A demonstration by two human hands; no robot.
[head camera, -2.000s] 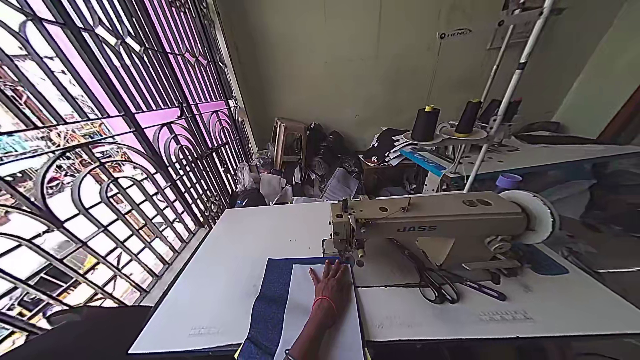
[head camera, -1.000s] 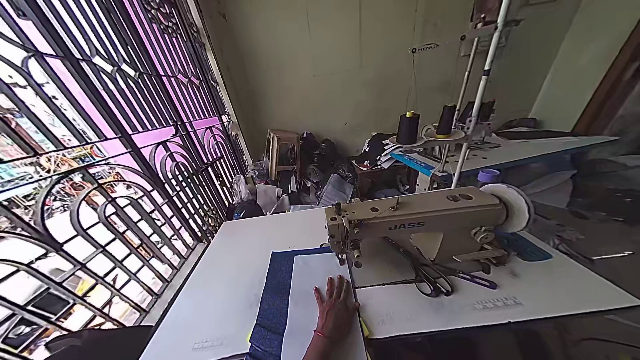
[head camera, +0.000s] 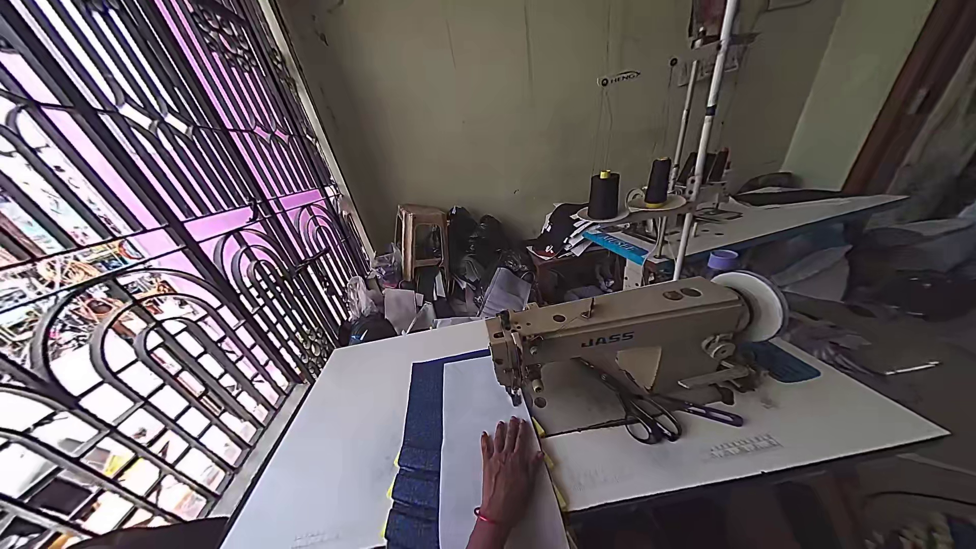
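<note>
My left hand (head camera: 508,469) lies palm down on a white sheet (head camera: 476,427), its fingers just in front of the needle area; a red band circles the wrist. Under the sheet lies dark blue fabric (head camera: 424,427), showing along the left and far edges, with folds near the front. Bits of yellow show at both sides of the layers. The beige sewing machine (head camera: 618,328) stands over the sheet's right edge, its presser foot (head camera: 517,396) close to my fingertips. Black-handled scissors (head camera: 652,423) rest beside the machine's arm. My right hand is not in view.
The white table (head camera: 343,450) extends on both sides of the cloth. A metal window grille (head camera: 183,229) borders the left. Behind are a stool (head camera: 423,232), bags and scraps, and another sewing table (head camera: 793,221). Black thread cones (head camera: 604,196) stand on a thread stand.
The blue fabric and white sheet have moved farther back past the needle. My left hand, earlier beside the needle, now rests nearer the table's front. The view has shifted slightly.
</note>
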